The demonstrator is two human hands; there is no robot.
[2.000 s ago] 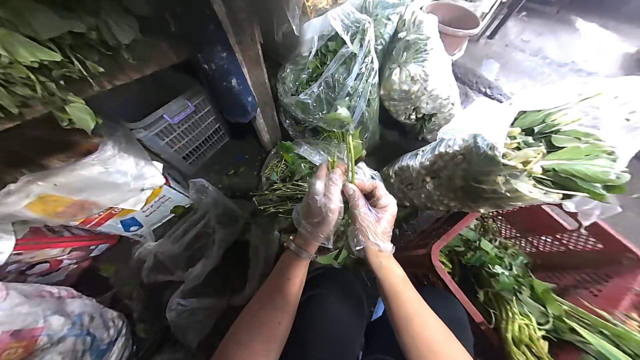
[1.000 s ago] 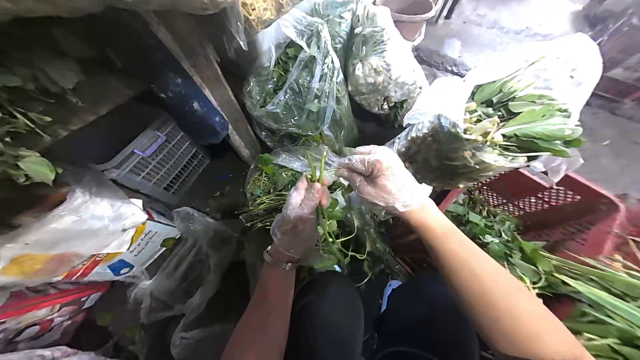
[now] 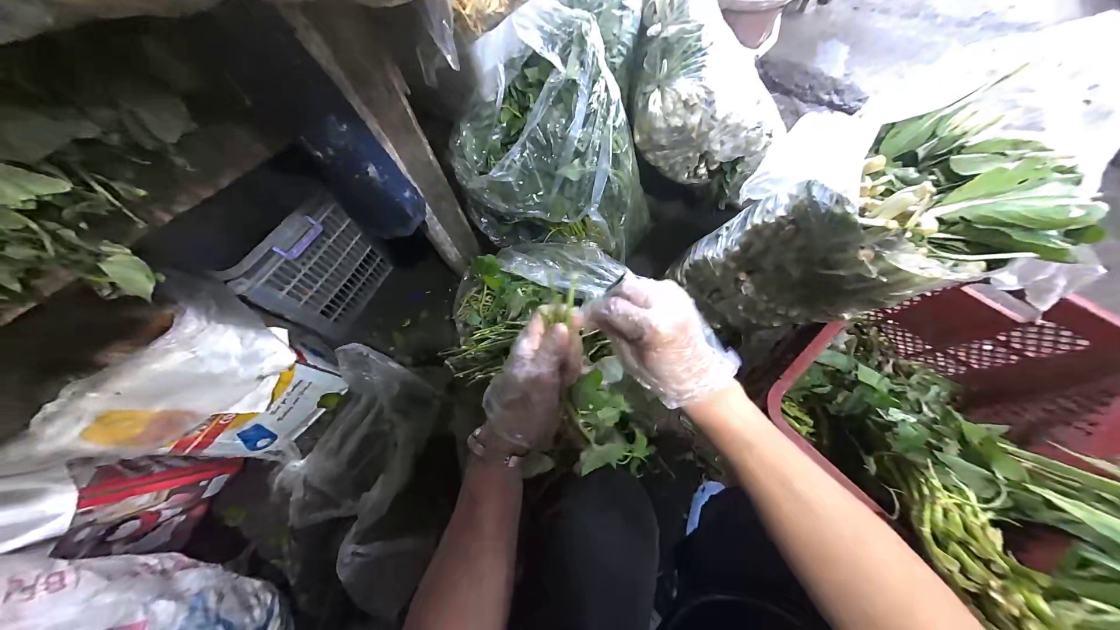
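My left hand (image 3: 535,376), in a clear plastic glove, grips the stem ends of a bunch of leafy greens (image 3: 604,420); the leaves hang down below it over my lap. Close beside it on the right is my gloved right hand (image 3: 652,332), fingers curled near the stem tips; what lies between those fingers is hidden. Just beyond both hands, more cut greens (image 3: 490,328) lie in an opened clear plastic bag (image 3: 564,267).
A red plastic crate (image 3: 809,363) of greens stands at right, beneath a bag of leafy vegetables (image 3: 787,254). Filled clear bags (image 3: 551,140) stand ahead. At left are a grey crate (image 3: 306,262), a wooden post (image 3: 385,114), printed bags (image 3: 184,394) and a crumpled clear bag (image 3: 367,455).
Two seconds ago both hands were together at upright stems. My right hand has since moved off the stems to the right, and leaves now show below my left hand.
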